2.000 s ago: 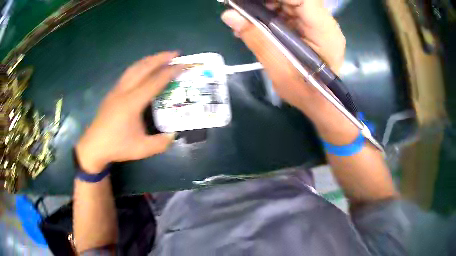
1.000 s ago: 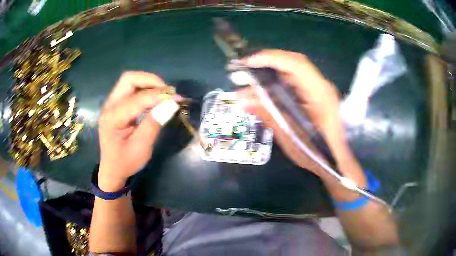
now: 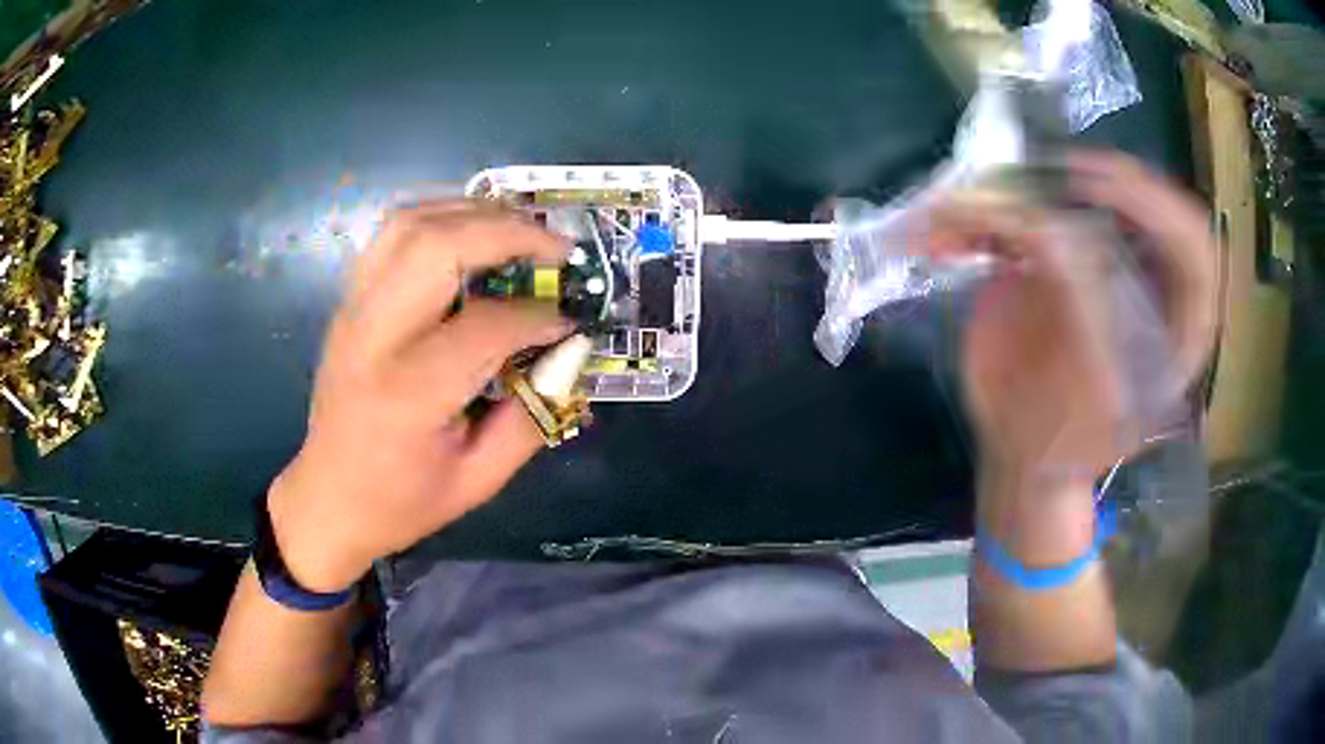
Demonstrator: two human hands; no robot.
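The white socket housing [image 3: 683, 381] lies open on the dark green table, filled with parts. Inside it show a blue component [image 3: 655, 239] and part of a green circuit board [image 3: 546, 281]. My left hand [image 3: 422, 342] is over the housing's left side, its fingers at the board. A bent brass strip [image 3: 552, 413] is held by my left thumb, which has a white cover on its tip. My right hand [image 3: 1083, 291] is strongly blurred over the clear plastic bag [image 3: 879, 276] at right; its grip cannot be made out. The soldering iron is not clearly visible.
A white cord [image 3: 770, 230] runs right from the housing into the bag. Loose brass strips [image 3: 51, 334] lie at the left table edge. A black bin [image 3: 109, 581] with gold strips stands below left. A cardboard edge [image 3: 1235, 262] is at right.
My left hand has moved right onto the housing with the brass strip. My right hand has moved right, away from the housing to the bag. The black iron no longer shows clearly in it.
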